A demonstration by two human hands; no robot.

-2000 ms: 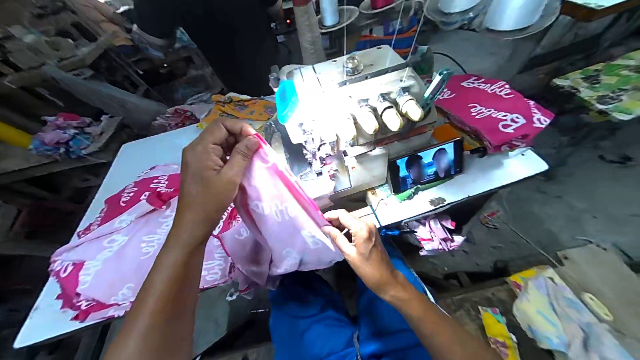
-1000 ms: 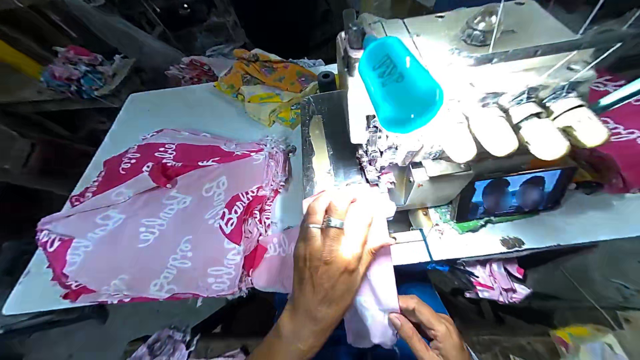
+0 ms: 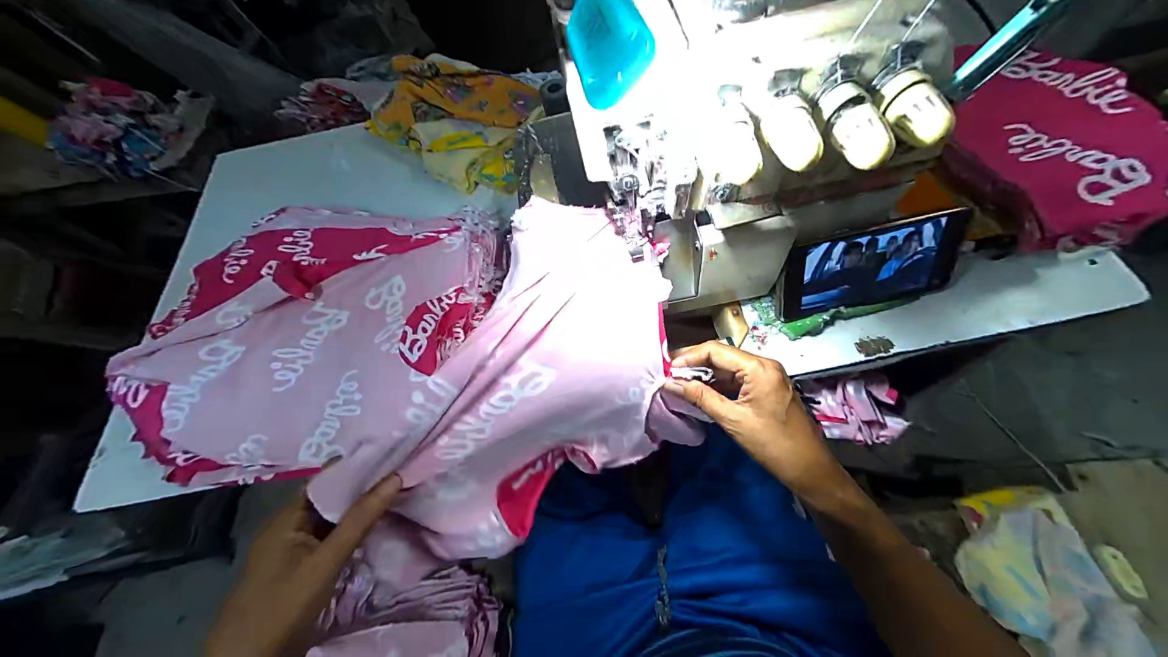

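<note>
A pink printed fabric piece (image 3: 538, 356) runs from under the needle area of an overlock sewing machine (image 3: 639, 173) down towards my lap. My left hand (image 3: 315, 547) pinches its lower left part between thumb and fingers. At the right edge of the cloth, just below the machine's front, my right hand (image 3: 744, 397) grips the seam edge between thumb and forefinger. Left of the machine, a stack of pink and magenta printed fabric pieces (image 3: 283, 365) lies on the white table (image 3: 274, 173), partly overlapped by the held cloth.
A phone (image 3: 876, 260) leans against the machine at right, above a green object (image 3: 830, 319). Magenta fabric (image 3: 1068, 155) lies behind it. Yellow floral cloth (image 3: 456, 109) sits at the table's back. More pink fabric (image 3: 420, 611) is bunched below my left hand; scraps (image 3: 853, 406) hang under the table edge.
My left hand has moved from beside the needle area down to the lower left of the cloth. My right hand has moved up to the cloth's right edge. The fabric is now spread wider.
</note>
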